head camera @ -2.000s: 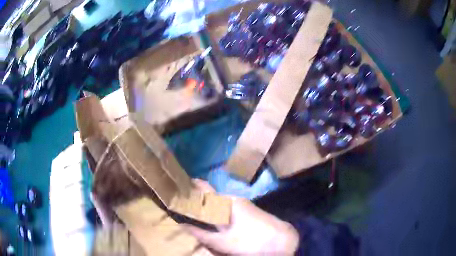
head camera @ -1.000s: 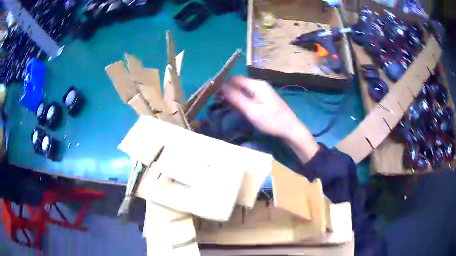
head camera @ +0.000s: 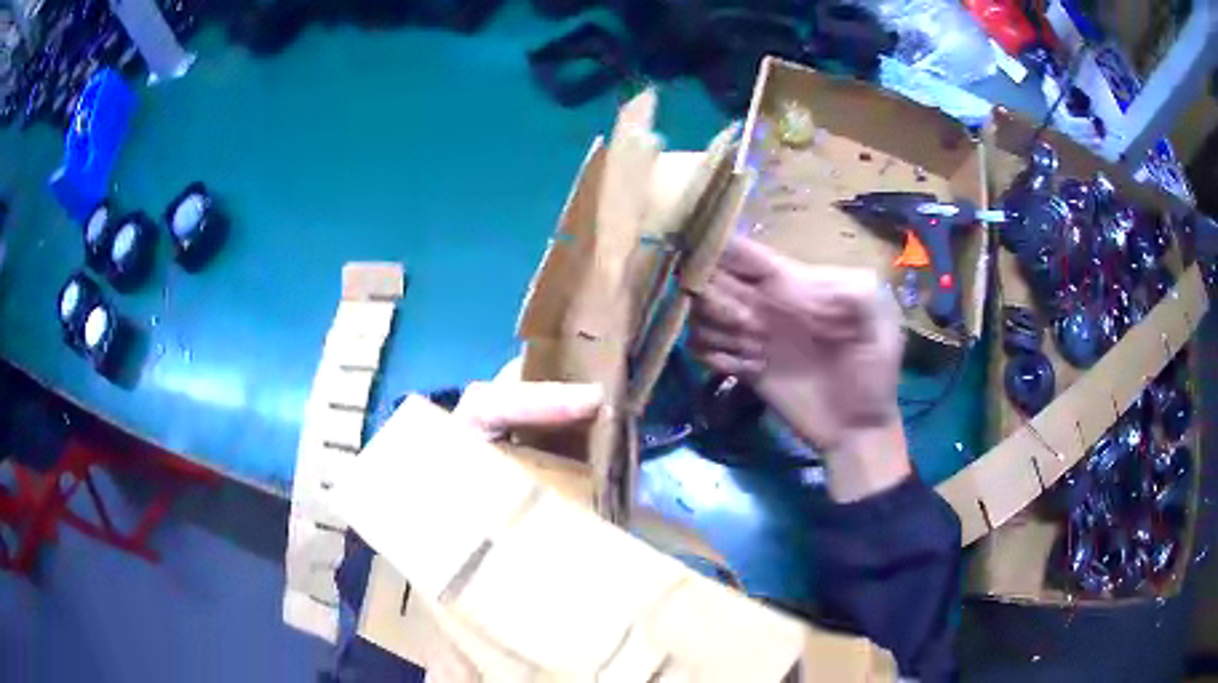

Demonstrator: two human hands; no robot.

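A partly collapsed carton divider (head camera: 581,314) of brown cardboard stands in the middle, its strips bunched upright. My left hand (head camera: 534,406) holds it from the left, mostly hidden behind a pale cardboard piece. My right hand (head camera: 815,347) is at the divider's right side, blurred, its fingers curled at the strips' edge; whether it grips them is unclear. Broad cardboard pieces (head camera: 534,560) lie across the near side, below my hands. A slotted divider strip (head camera: 334,440) lies at the table's front edge on the left.
The glue gun tray (head camera: 855,260) holds the glue gun (head camera: 922,238). At right, the driver carton (head camera: 1035,554) has another divider strip (head camera: 1082,434) across it. Several fitted housings (head camera: 127,243) and a blue bag (head camera: 94,140) are at left, a red stool (head camera: 100,500) below.
The divider strips now stand bunched together instead of fanned out. My left hand has come into view. A slotted strip now shows separately at left. My right hand has moved right and down.
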